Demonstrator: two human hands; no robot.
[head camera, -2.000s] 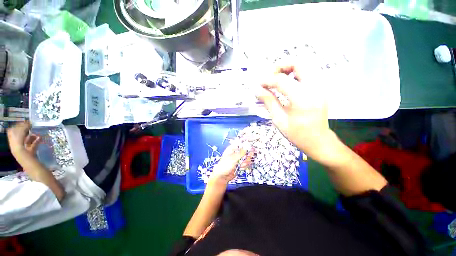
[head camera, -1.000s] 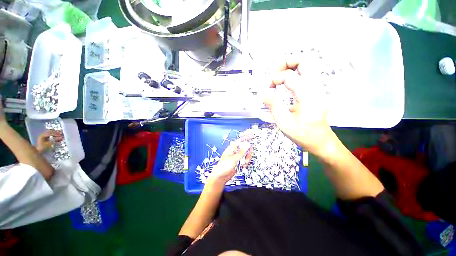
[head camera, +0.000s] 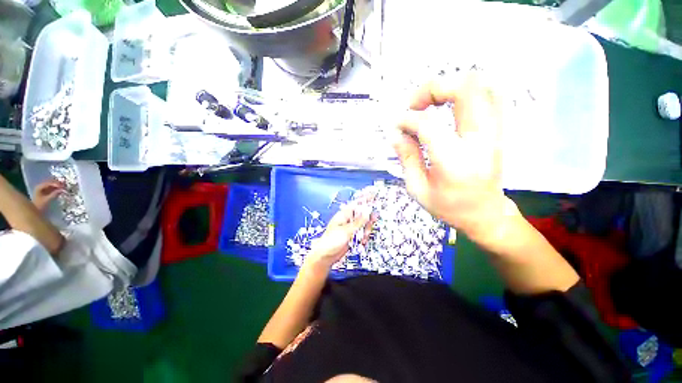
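The blue parts bin (head camera: 282, 224) lies at my lap, with small white-headed stemmed parts (head camera: 407, 236) heaped mostly on its right side. My left hand (head camera: 342, 233) rests low in the bin at the heap's left edge; whether its fingers grip a part cannot be told. My right hand (head camera: 452, 161) is over the left part of the white tray (head camera: 583, 112), fingers curled, at the right end of the pale assembly fixture (head camera: 303, 129). Glare hides whether it holds a part. Tiny dark specks show on the tray.
A steel bowl feeder (head camera: 303, 37) stands above the fixture. Two black-ended knobs (head camera: 250, 116) and translucent boxes (head camera: 128, 127) are at left. A neighbour's arm (head camera: 26, 217) reaches over a part-filled bin (head camera: 82, 198). Red stools (head camera: 194, 224) stand below the bench.
The bench view has shifted slightly up and left. My right thumb and fingers have changed their bend near the fixture end. My left hand stays in the bin. The neighbour's hand has moved into the lower bin.
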